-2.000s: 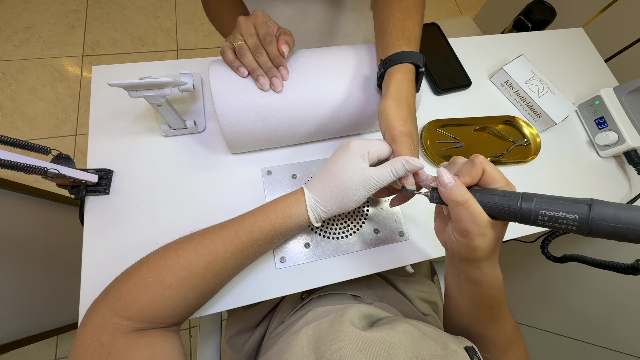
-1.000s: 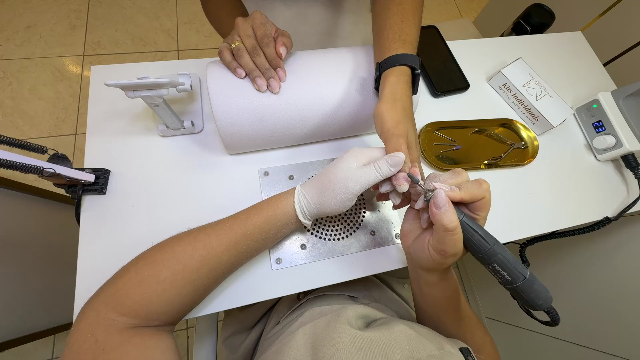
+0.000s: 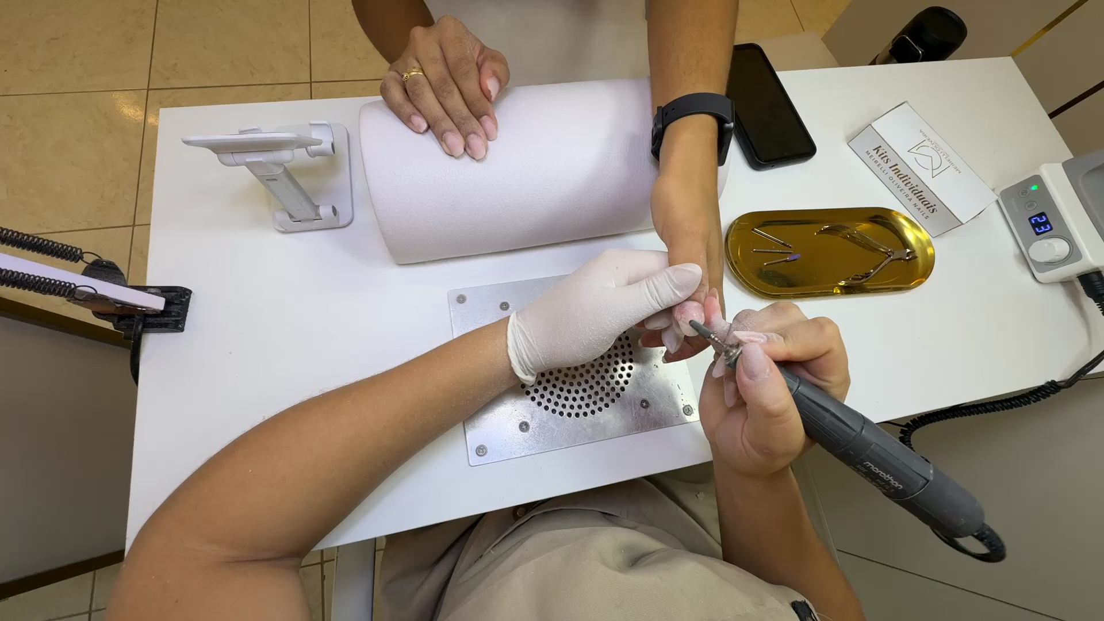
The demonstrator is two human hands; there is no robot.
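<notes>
My left hand (image 3: 595,315), in a white glove, grips the fingers of another person's hand (image 3: 686,207), which wears a black watch (image 3: 694,108). My bare right hand (image 3: 772,388) holds a grey Marathon nail drill (image 3: 871,448) like a pen, its body slanting down to the right. The tip of the bit is at one of the held fingertips; whether it touches the nail cannot be told. Beneath the hands lies a metal dust-extractor plate (image 3: 492,431) with a round perforated grille (image 3: 586,388). The person's other hand (image 3: 448,86) rests on a white cushioned armrest (image 3: 509,198).
Right of the hands are a gold tray (image 3: 750,272) with nippers (image 3: 893,254) and several drill bits (image 3: 776,250), a phone (image 3: 768,108), a white box (image 3: 923,168) and the drill's control unit (image 3: 1048,224). A white stand (image 3: 297,185) and a clamped lamp arm (image 3: 129,297) are at left.
The nail drill in my right hand has swung from nearly level to slanting down to the right. My gloved left hand's thumb has shifted on the held fingers. The person's other hand stays on the armrest.
</notes>
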